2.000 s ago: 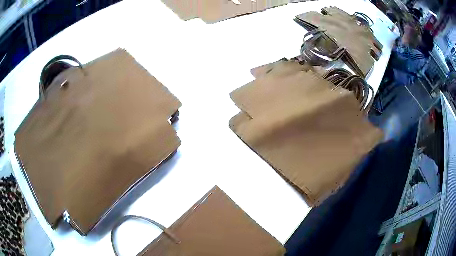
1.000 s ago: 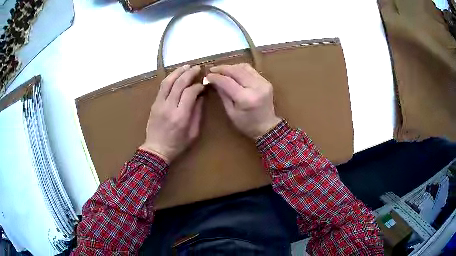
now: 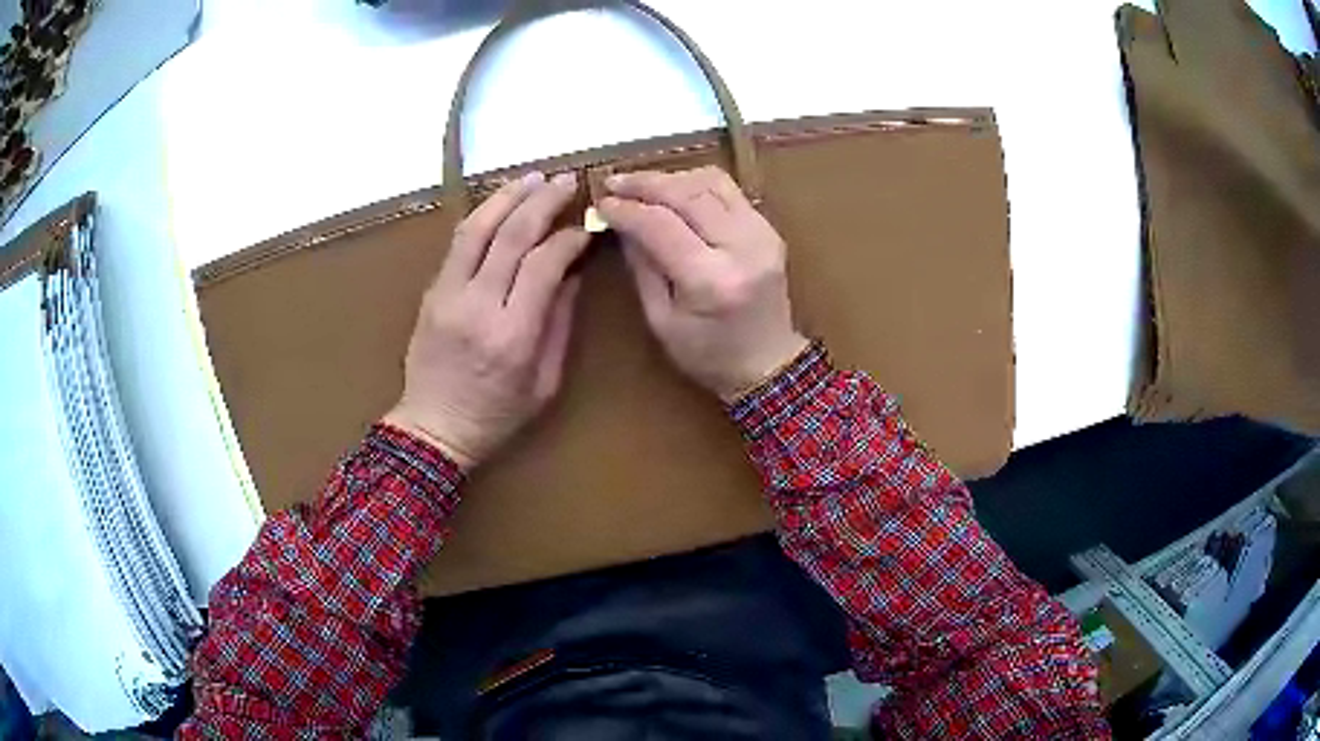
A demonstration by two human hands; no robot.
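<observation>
A brown outer panel [image 3: 869,290] lies flat in front of me, its arched handle [image 3: 705,73] pointing away. A brown top facing [image 3: 348,229] with a pale line shows behind the panel's top edge. My left hand [image 3: 500,311] and my right hand [image 3: 705,275] meet at the top centre, between the handle ends. Their fingertips pinch a small gold and brown closure tab [image 3: 595,220] from both sides. The fingers hide most of it.
A lining stack [image 3: 87,478] with many thin white edges stands at the left. A stack of brown outer panels [image 3: 1230,217] lies at the right. Closure pieces [image 3: 44,58] lie on a grey sheet at the upper left. A shelf frame [image 3: 1158,623] is at the lower right.
Two seconds ago the view showed piles and no hands. Since one second ago both hands stay at the closure tab; the view has shifted slightly, and the brown object at the top edge has mostly left it.
</observation>
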